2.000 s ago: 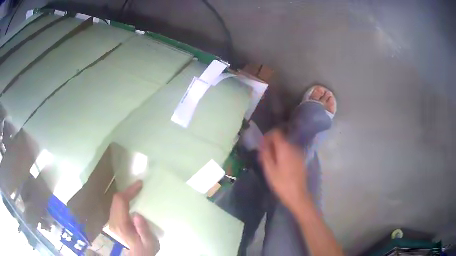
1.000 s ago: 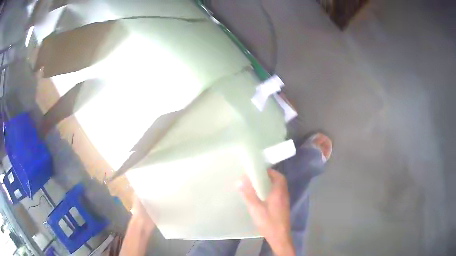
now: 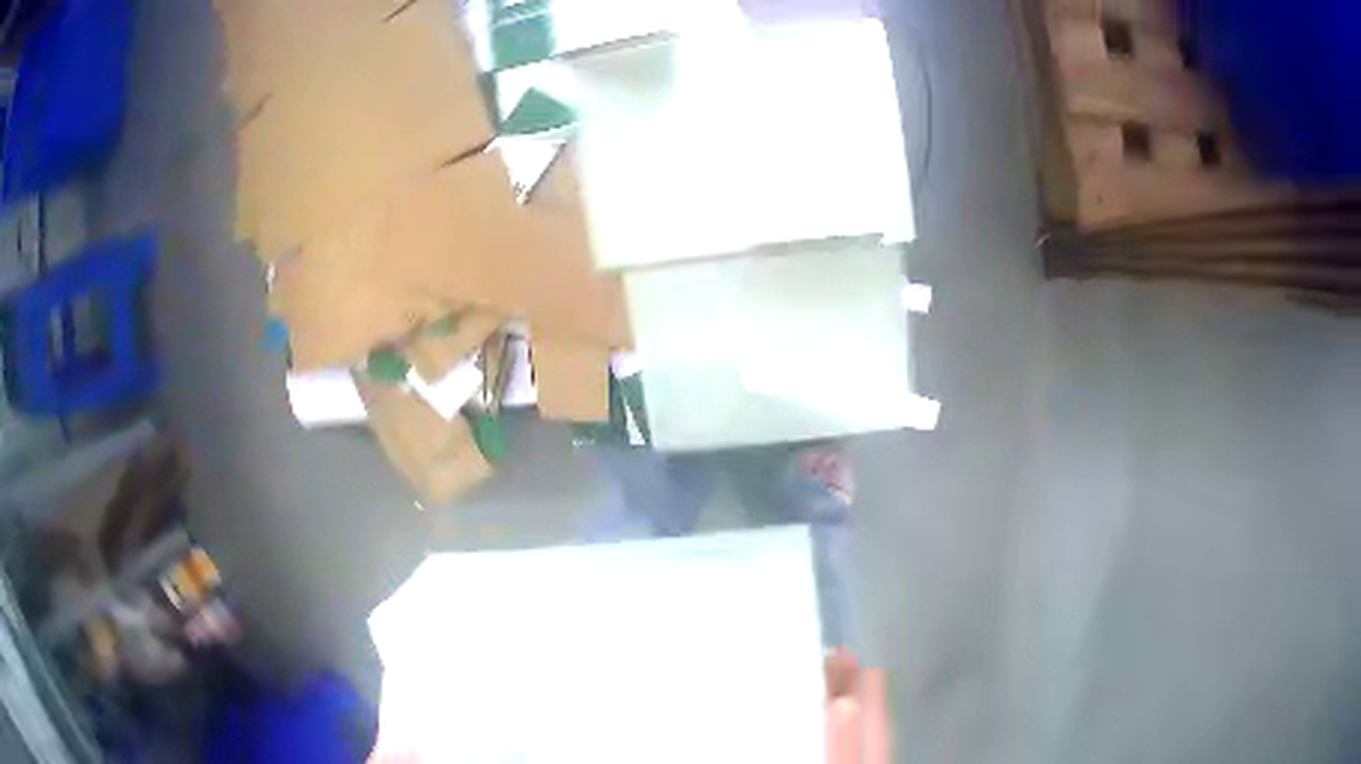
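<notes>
A bright, overexposed glass sheet (image 3: 612, 657) is at the bottom centre, in front of my body and apart from the packs. My right hand (image 3: 855, 714) is at its right edge, cut off by the frame and blurred. My left hand (image 3: 396, 751) shows only as a small strip at the sheet's lower left edge. Both hands hold the sheet by its sides. Beyond it lie pale green glass packs (image 3: 769, 343), with white paper slips (image 3: 924, 414) at their right edge.
Flat brown cardboard (image 3: 358, 179) lies left of the packs. Blue stools (image 3: 87, 329) stand at the far left. A wooden crate or pallet (image 3: 1142, 135) with holes is at the upper right. My foot (image 3: 826, 475) is on the grey floor beside the glass packs.
The glass sheet has come off the pack and moved towards me, with a hand at each side. The view has turned, bringing the cardboard and the wooden crate more into sight.
</notes>
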